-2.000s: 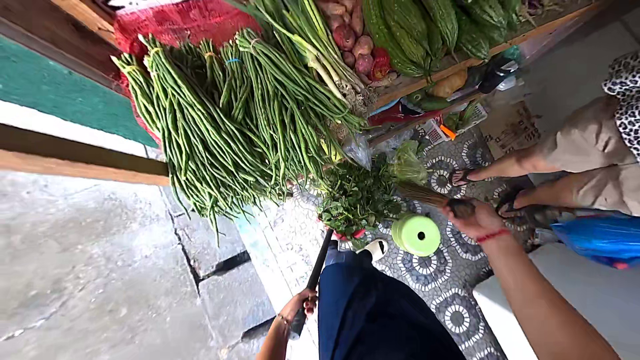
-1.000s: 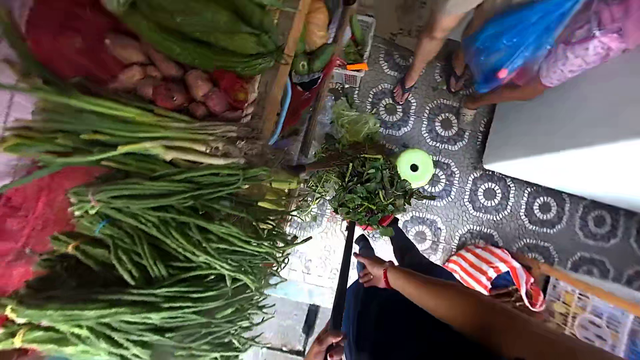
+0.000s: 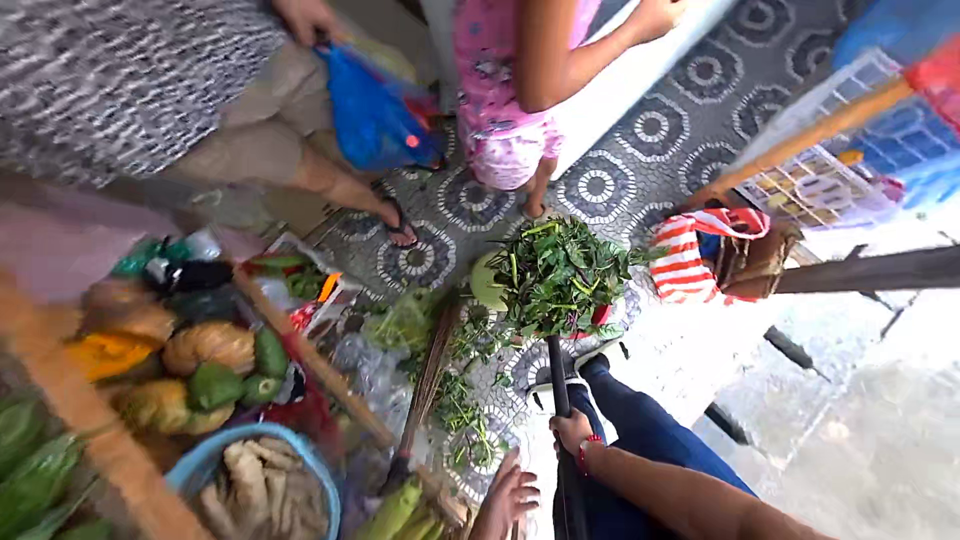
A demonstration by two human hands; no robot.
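Observation:
My right hand (image 3: pixel 571 429), with a red beaded bracelet at the wrist, is closed around a long dark handle (image 3: pixel 559 382). That handle runs up to a red dustpan (image 3: pixel 601 315), mostly hidden under a heap of leafy green cuttings (image 3: pixel 562 277). Nothing is held in my left hand (image 3: pixel 511 491), whose fingers are apart at the bottom of the view. To its upper left a stick broom (image 3: pixel 431 375) leans with its bristles upward, beside scattered leaves (image 3: pixel 457 405) on the patterned floor. A light green round object (image 3: pixel 487 281) is partly covered by the heap.
At left, wooden-edged stands hold squashes (image 3: pixel 210 347) and a blue basin (image 3: pixel 319 457) of ginger-like roots. Two people stand ahead, one holding a blue plastic bag (image 3: pixel 375 112). A red-and-white striped bag (image 3: pixel 686 255) lies right of the heap, near plastic crates (image 3: pixel 814 187).
The view has turned strongly. The broom, in a hand two seconds ago, now leans by the stand. My right hand has taken hold of the dark handle, and my left hand has come off it.

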